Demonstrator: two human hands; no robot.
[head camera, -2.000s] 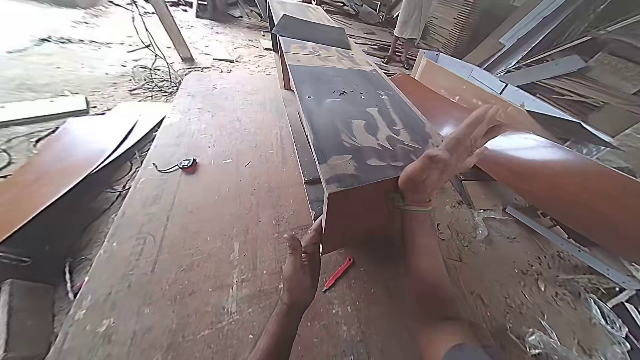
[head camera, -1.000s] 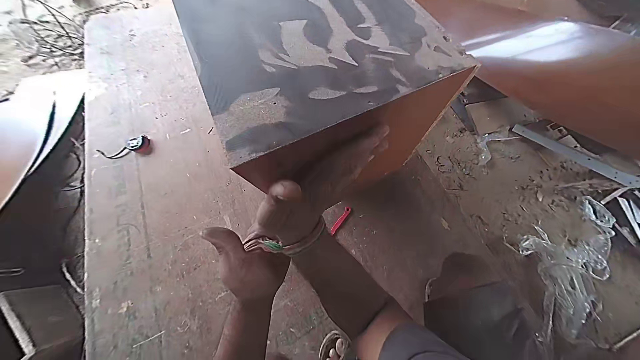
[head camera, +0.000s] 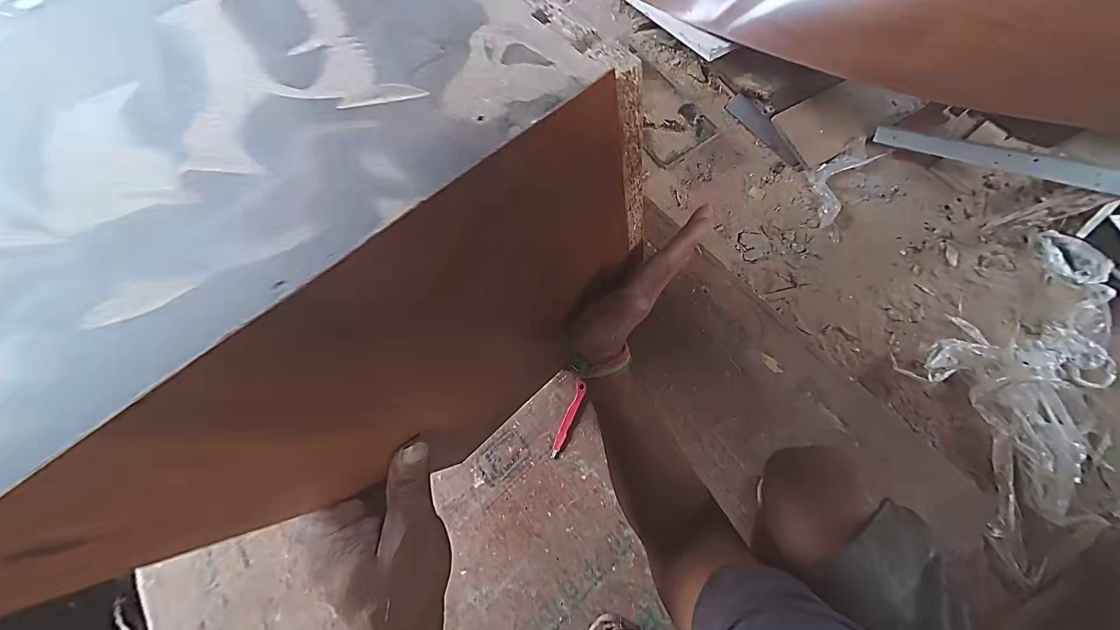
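Observation:
A large board box or panel assembly (head camera: 350, 324) fills the upper left, with a brown face towards me, a grey smeared top and a raw particle-board edge at its right corner. My left hand (head camera: 394, 542) is at its lower edge, thumb against the brown face and the fingers partly hidden beneath. At the right end, my right hand (head camera: 630, 293) rests against the lower corner with its fingers extended; a band circles the wrist. Between my forearms a red utility knife (head camera: 569, 420) lies on the wooden work surface (head camera: 542, 516).
Right of the work surface, crumpled clear plastic (head camera: 1041, 376) lies on the dirt ground. A grey strip (head camera: 997, 157) and board scraps lie farther back, below a glossy brown sheet (head camera: 919, 52). My knee (head camera: 809, 499) shows at the lower right.
The near end of the box has swung round, and its brown face now spans the view. My hands, close together one second ago, are apart along it. The view has moved closer.

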